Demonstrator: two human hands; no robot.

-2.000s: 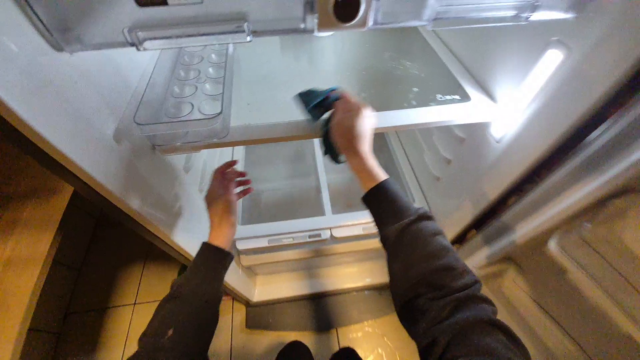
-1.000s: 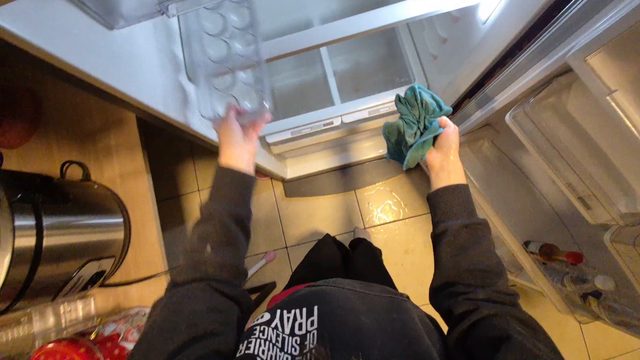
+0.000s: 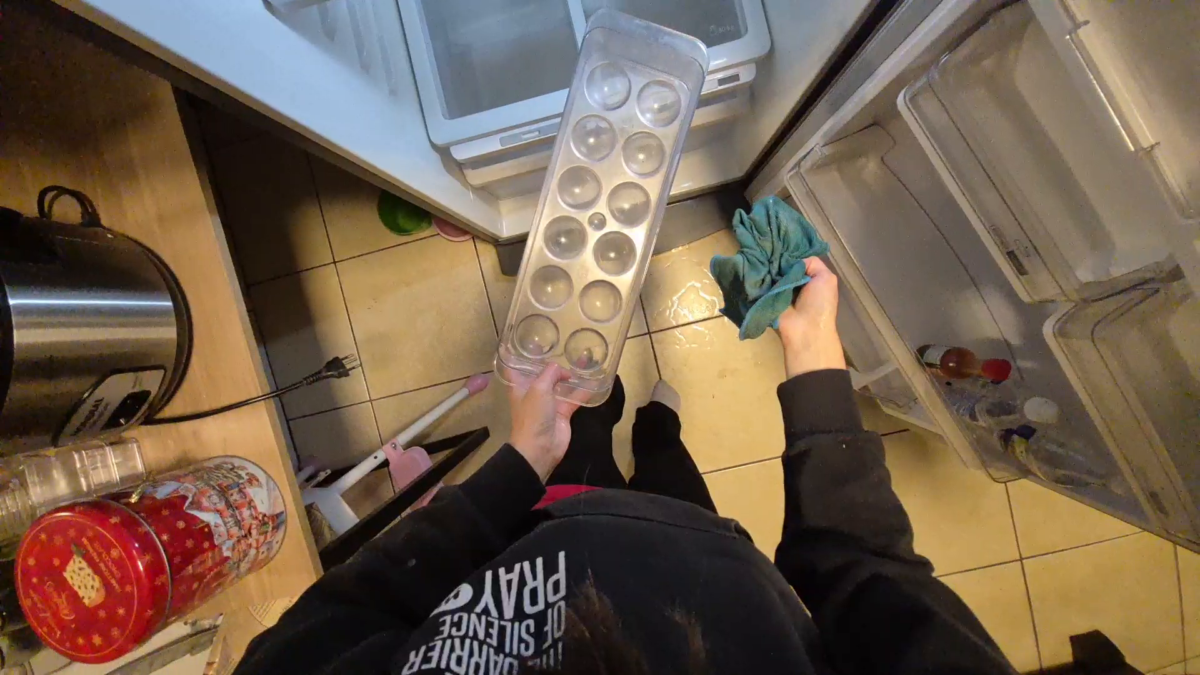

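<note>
My left hand [image 3: 544,417] grips the near end of a clear plastic egg tray [image 3: 597,220], which has two rows of round cups and is held out over the floor, its far end in front of the fridge drawers. My right hand [image 3: 812,314] holds a bunched teal cloth [image 3: 767,265] to the right of the tray, apart from it. Behind both lies the lower part of the fridge, with a drawer [image 3: 502,66] whose front edge shows.
The fridge door [image 3: 975,234] stands open at the right, with bottles [image 3: 966,363] in a shelf. At left, a countertop [image 3: 202,281] bears a metal cooker [image 3: 89,323] and a red tin [image 3: 94,581]. A plug [image 3: 335,367] hangs over its edge. Water glistens on the floor tiles [image 3: 689,291].
The egg tray, on the fridge shelf two seconds ago, is now out of the fridge in my left hand. My right hand has come out of the fridge with the cloth. The view has swung downward.
</note>
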